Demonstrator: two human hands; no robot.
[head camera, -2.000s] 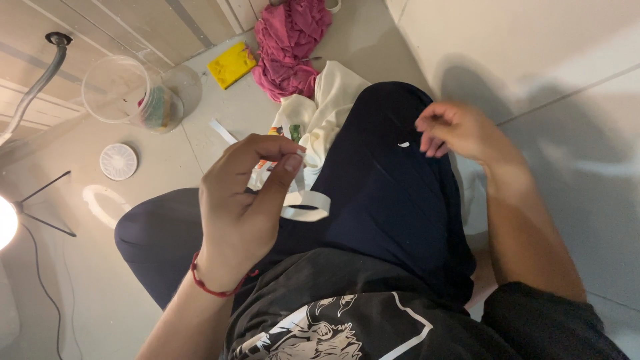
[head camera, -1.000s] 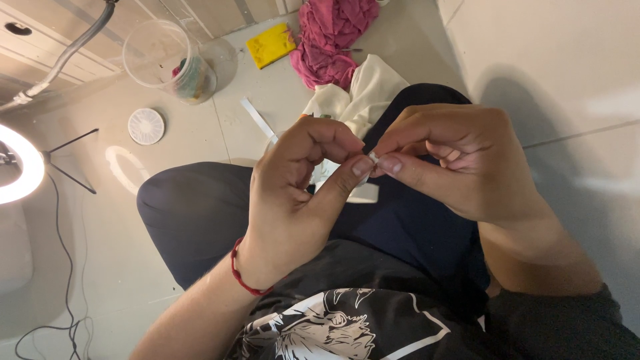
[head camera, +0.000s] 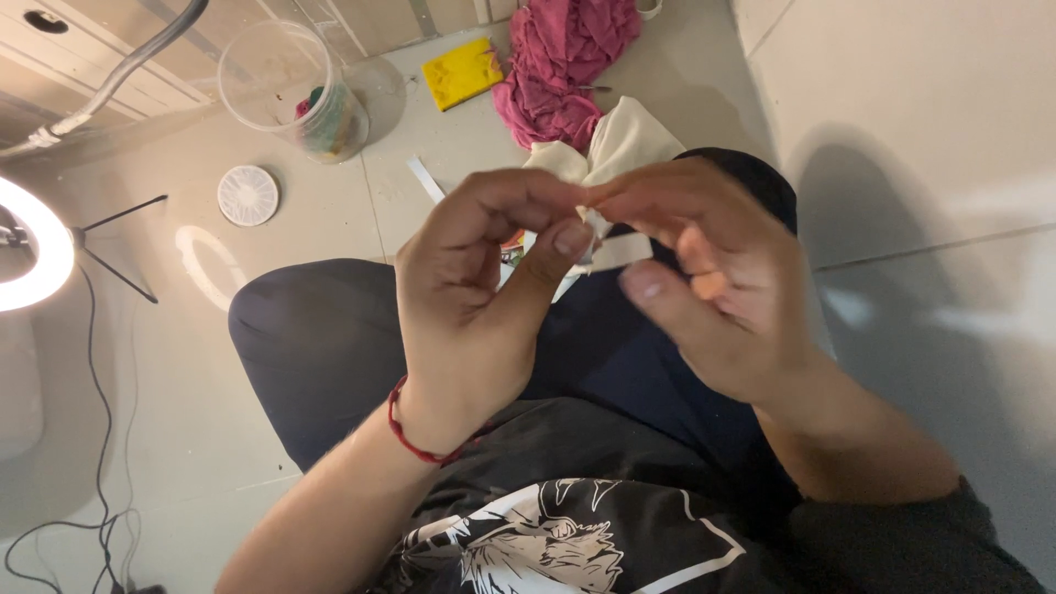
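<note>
My left hand (head camera: 483, 280), with a red cord bracelet at the wrist, pinches a white strip (head camera: 623, 252) between thumb and forefinger above my lap. The strip looks like paper or tape, and it curls out to the right below the fingertips. My right hand (head camera: 709, 272) meets it from the right; its forefinger touches the small upper end of the strip while the thumb stands apart and lower. Blur hides whether the right fingers grip anything. Behind the hands, a cream cloth (head camera: 631, 136) and a partly hidden colourful printed item (head camera: 513, 246) lie on the floor.
Beyond my knees are a clear plastic tub (head camera: 330, 124) with coloured material, a round white lid (head camera: 248, 195), a yellow sponge (head camera: 462, 73), a pink cloth (head camera: 557, 66) and another white strip (head camera: 426, 179). A lit ring light (head camera: 62, 239) on a tripod, with cables, stands at left.
My right hand has come in from the right to meet the left at the strip. Since one second ago its thumb has moved away from the fingertips. The view has shifted somewhat.
</note>
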